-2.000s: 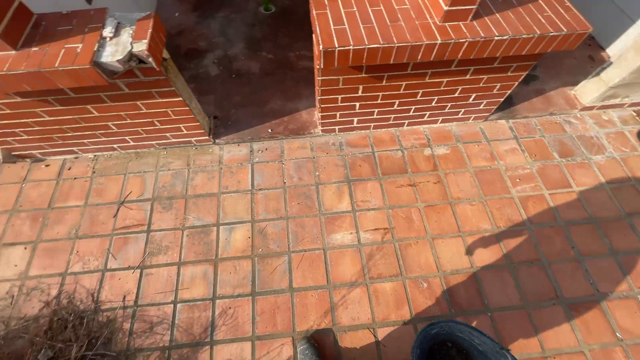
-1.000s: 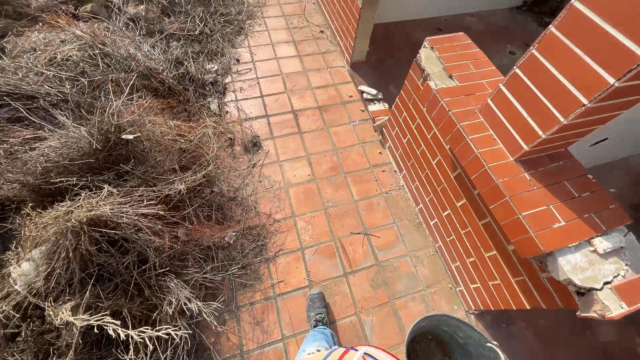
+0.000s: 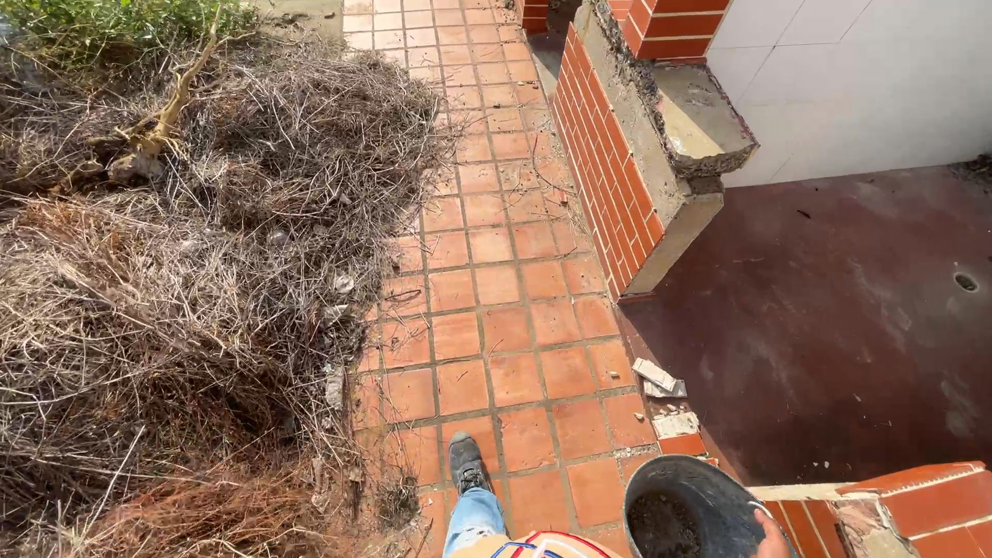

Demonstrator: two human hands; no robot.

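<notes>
At the bottom right, my right hand [image 3: 769, 536] is at the rim of a dark bucket [image 3: 717, 496], its fingers closed on the edge near a light-coloured handle fitting. Dark loose material [image 3: 663, 524] lies in the bottom of the bucket. The bucket hangs to the right of my body, above the edge of the tiled path. My left hand is out of the frame. A grey shoe [image 3: 466, 457] and a blue jeans leg show below me on the tiles.
A terracotta tile path [image 3: 496, 287] runs forward. Dry brush [image 3: 201, 310] lies along its left, with a branch [image 3: 174, 101] upright. On the right stand a broken brick-faced wall [image 3: 608, 163] and a low brick wall [image 3: 930, 504]. Broken pieces [image 3: 657, 377] lie beside a dark red floor [image 3: 837, 310].
The view has turned and moved along the path, past the brick counters. The bucket shows more of its inside, and my right hand has come into view at its rim.
</notes>
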